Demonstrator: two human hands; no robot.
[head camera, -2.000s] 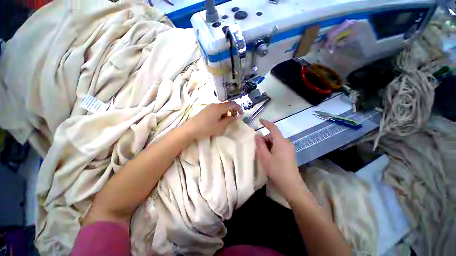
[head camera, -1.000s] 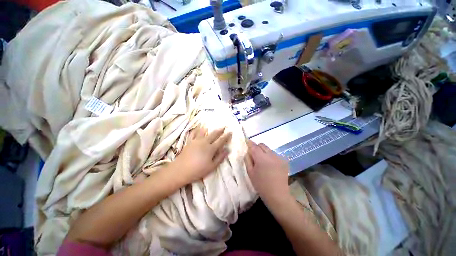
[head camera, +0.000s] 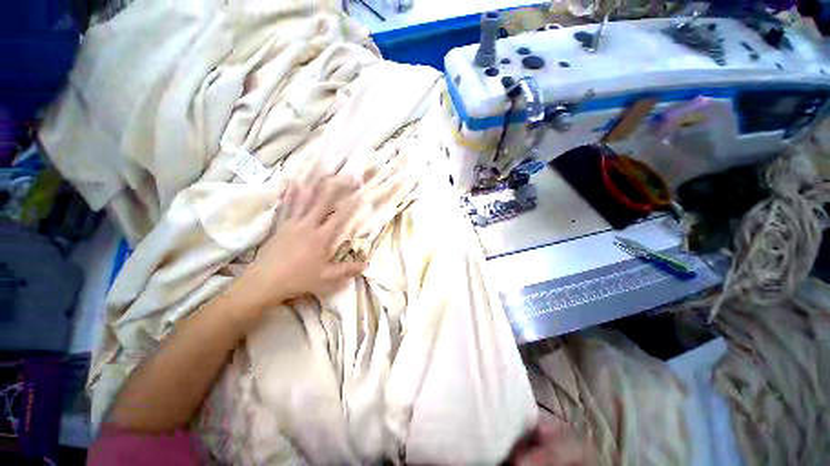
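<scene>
A large heap of cream fabric (head camera: 227, 91) lies left of the sewing machine and hangs over the front edge. A white care label (head camera: 247, 167) shows on it. My left hand (head camera: 314, 237), slightly blurred, lies on the heap with fingers spread; whether it grips a fold is unclear. My right hand (head camera: 555, 446) is low at the bottom edge, blurred and cut off, at the lower corner of the cloth; its fingers are mostly hidden. The presser foot (head camera: 501, 207) stands right of the cloth.
The white and blue sewing machine (head camera: 628, 100) spans the upper right. Red-handled scissors (head camera: 632, 182) lie on a black flat thing. Thin blue and green tools (head camera: 657, 257) lie near the ruler scale (head camera: 592, 287). Cream cords (head camera: 774, 241) hang at right, above more cloth (head camera: 619, 391).
My left hand has moved up and left over the heap. My right hand has moved down to the bottom edge, with the cloth drawn downward. The view has shifted, putting the machine further right.
</scene>
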